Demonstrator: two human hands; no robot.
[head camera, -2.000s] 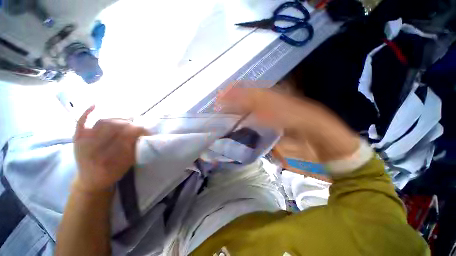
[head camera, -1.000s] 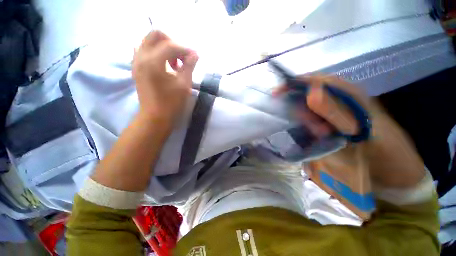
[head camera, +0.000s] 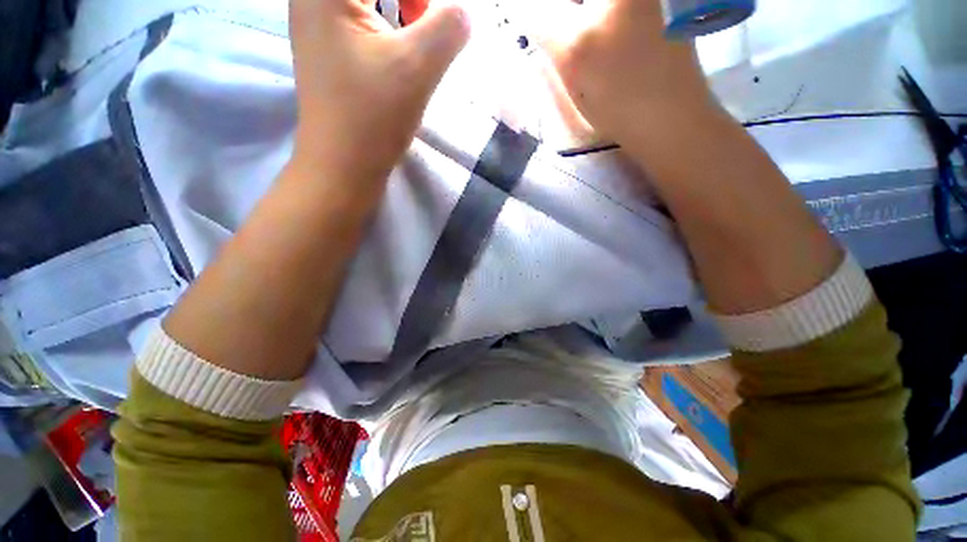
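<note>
A light grey garment panel with a dark strip lies over the table edge and the lap. My left hand is at the top edge of the picture, partly cut off, thumb stretched out over the cloth. My right hand is also cut off by the top edge, at the far side of the panel. The fingertips are out of the picture or lost in glare, so I cannot tell what either hand holds. The scissors lie on the table at the far right.
A blue-grey round part shows at the top, beside my right hand. The table edge has a ruler scale. A red basket is at lower left, a cardboard box by the right knee. Dark cloth lies at far left.
My right hand has let go of the scissors, now on the table at right, and moved up and forward. My left hand has moved up slightly. The view has shifted.
</note>
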